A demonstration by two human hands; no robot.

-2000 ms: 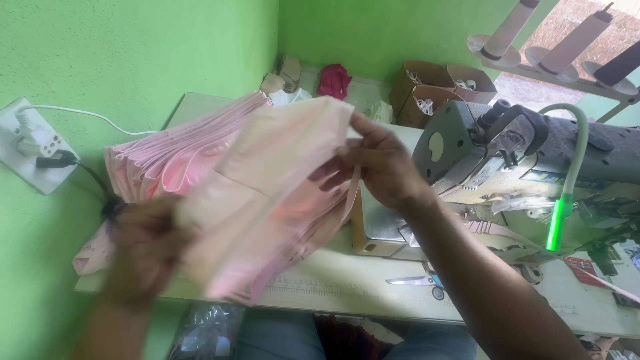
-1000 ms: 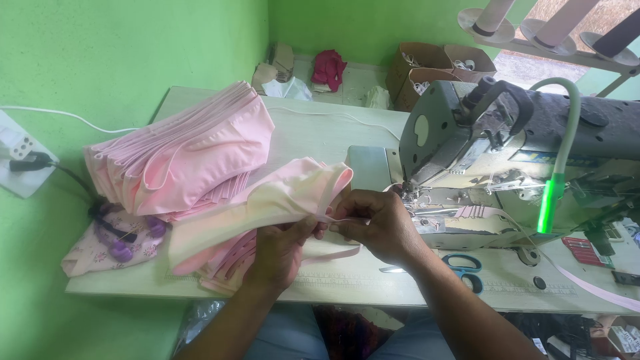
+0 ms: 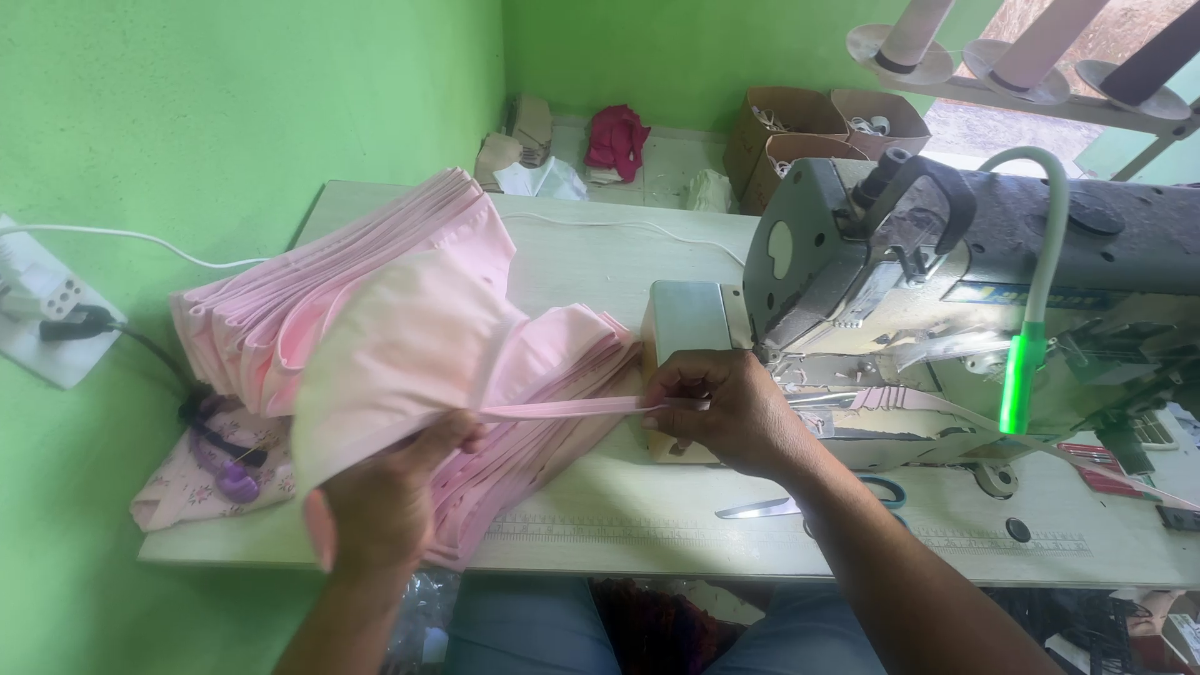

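My left hand [image 3: 398,492] grips a pale pink fabric piece [image 3: 403,347] near its lower edge, in front of the pink stacks. A narrow pink fabric strip [image 3: 572,409] runs taut from that piece to my right hand [image 3: 717,398], which pinches its end just left of the needle area of an industrial sewing machine [image 3: 975,272]. Behind the held piece lies a stack of folded pink fabric pieces [image 3: 347,262]. More folded pink pieces [image 3: 544,459] lie beneath and to the right of it. Another pink strip [image 3: 891,401] passes through the machine.
Scissors [image 3: 764,509] lie partly behind my right forearm on the sewing table [image 3: 647,548]. Purple earphones [image 3: 236,481] rest on floral cloth [image 3: 178,469] at left. Thread cones [image 3: 1050,42] stand above the machine. Cardboard boxes [image 3: 797,112] and a red cloth [image 3: 616,141] are on the floor beyond.
My hands have moved apart, with the strip now stretched between them. The pink piece hangs more upright over the stack than a second ago, when both hands were together at its edge.
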